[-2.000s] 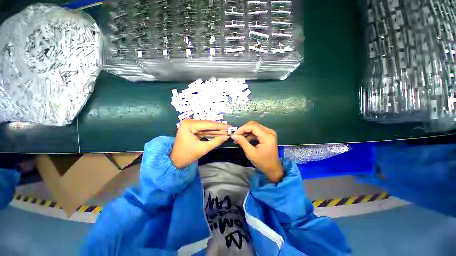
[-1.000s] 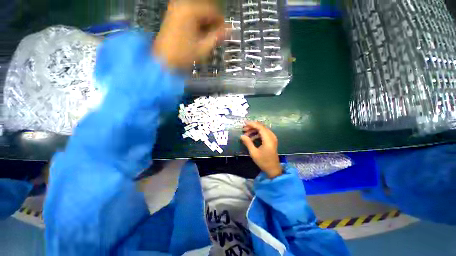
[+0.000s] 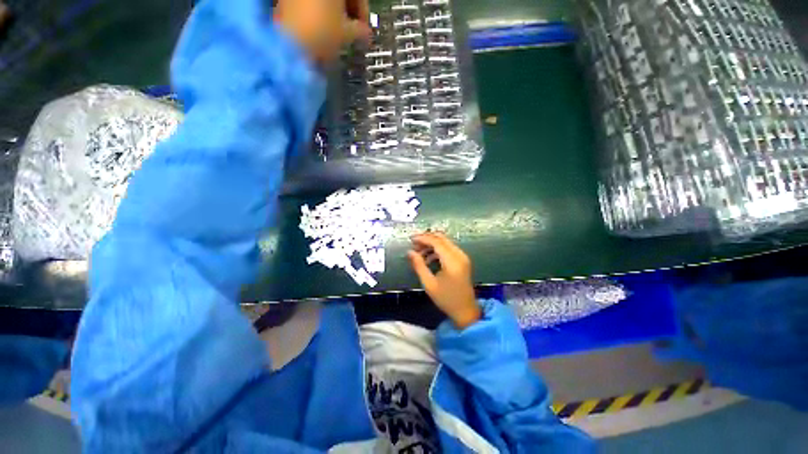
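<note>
My left hand [image 3: 321, 25] is at the top edge, blurred and partly cut off, above the clear parts tray [image 3: 452, 164] with rows of small silvery parts. Its fingertips are over the tray's rows; whether they hold a part cannot be told. My right hand [image 3: 447, 277] is low over the green bench, just right of the pile of white pieces [image 3: 350, 229]. Its thumb and index finger are bent and slightly apart, with no held piece visible.
A bag of white pieces [image 3: 66, 191] is at left, partly behind my left sleeve. Tall stacked blister trays [image 3: 656, 133] stand at right. Below the green bench [image 3: 532, 160] is a blue bin [image 3: 633, 310] with glittering contents. Blue sleeves of other people show at both sides.
My hands were together at a small piece, then my left hand reached forward over the tray and is now further up. My right hand stays near the pile. The view has shifted and tilted.
</note>
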